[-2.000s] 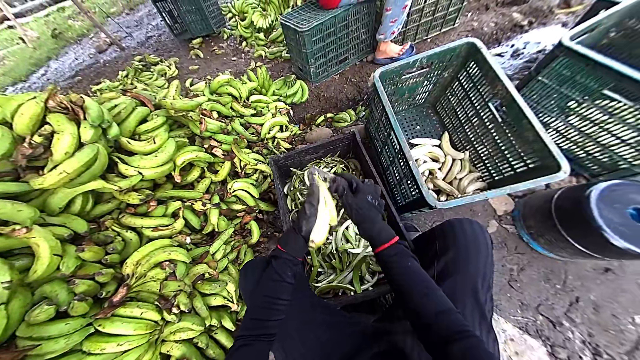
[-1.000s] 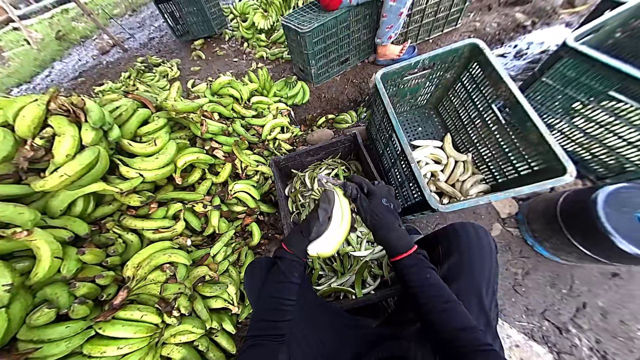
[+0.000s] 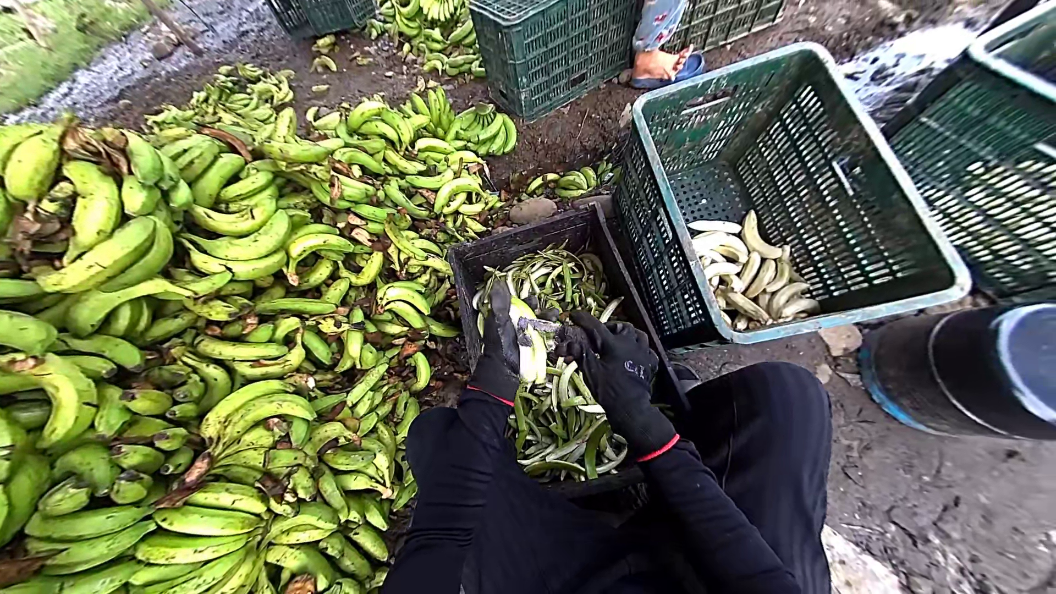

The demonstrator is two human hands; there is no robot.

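Observation:
My left hand, in a black glove with a red cuff edge, is closed around a partly peeled green plantain. My right hand, gloved the same way, grips a peeling tool whose end lies across the plantain. Both hands are above a dark crate that holds many strips of green peel. To the right, a large green plastic crate has peeled plantains in its near left part.
A big heap of green plantains covers the ground at left. More green crates stand at the back and right. A person's sandalled foot is beside the back crate. A dark cylindrical container is at right.
The tool in my right hand has come down onto the plantain's middle. The plantain, showing a broad pale side a second ago, now sits more upright in my left hand.

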